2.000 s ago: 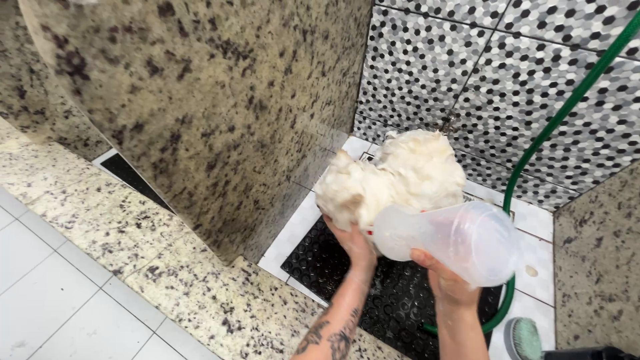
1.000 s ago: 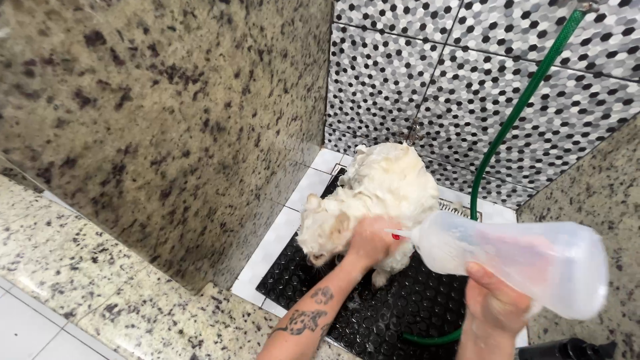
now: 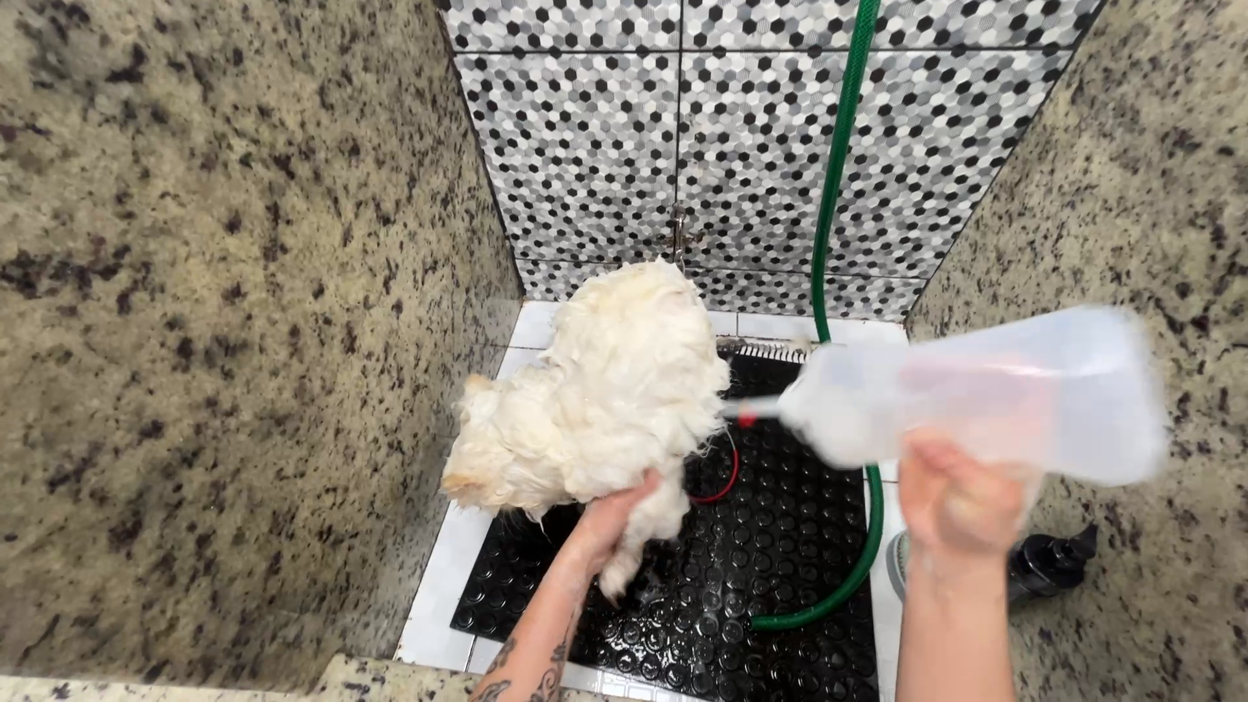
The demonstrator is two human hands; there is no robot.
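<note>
A small dog with wet cream-white fur (image 3: 624, 380) stands on a black studded rubber mat (image 3: 741, 575), its head toward the left. My left hand (image 3: 614, 512) is under its chest near a front leg, the fingers partly hidden in the fur. In my right hand (image 3: 960, 497) is a translucent plastic squeeze bottle (image 3: 1072, 390), tilted on its side. The bottle's narrow nozzle with a red part points left at the dog's flank. A thin red cord loop (image 3: 731, 473) lies beside the dog.
A green hose (image 3: 840, 175) hangs down the hexagon-patterned back wall and curls onto the mat. Speckled granite walls (image 3: 244, 322) close in both sides. A black pump bottle (image 3: 1053, 565) and a partly hidden round-ended object (image 3: 897, 565) are behind my right wrist. A small metal tap (image 3: 680, 234) is on the back wall.
My left hand has gone from the dog's upper side near its neck to under its chest. The bottle stays in my right hand. The view has turned to face the back wall.
</note>
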